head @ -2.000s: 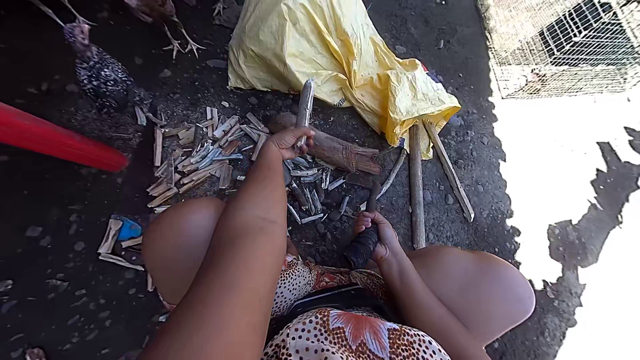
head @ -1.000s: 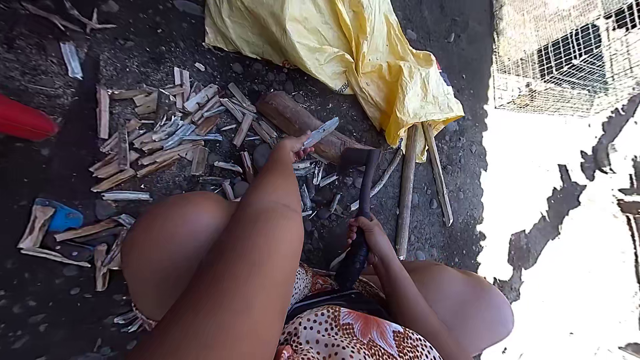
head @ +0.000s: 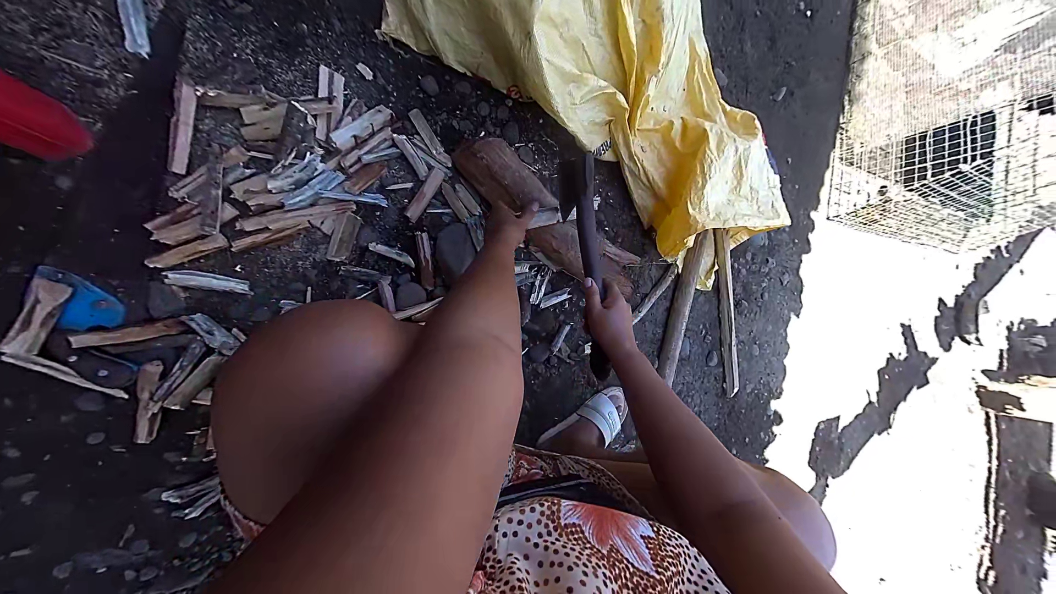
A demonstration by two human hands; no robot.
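Observation:
My left hand (head: pixel 511 221) grips a short stick of split wood (head: pixel 546 217) and holds it on a thick log (head: pixel 499 175) lying on the dark ground. My right hand (head: pixel 609 318) is closed round the dark handle of a hatchet-like tool (head: pixel 586 223). The tool's dark head is over the right end of the stick, beside the log; whether it touches the wood I cannot tell. To the left lies a loose pile of split wood pieces (head: pixel 272 214). Small splinters and stones lie round the log.
A yellow sack (head: pixel 660 124) lies beyond the log, with long wooden poles (head: pixel 683 309) sticking out from under it. A wire cage (head: pixel 949 165) stands at the upper right. At the left are a red object (head: pixel 37 120) and a blue object (head: pixel 95 304) among wood pieces. A sandalled foot (head: pixel 598 417) is below.
My left hand has lowered the stick onto the log. The tool in my right hand, low by the lap two seconds ago, has moved up and forward to the stick.

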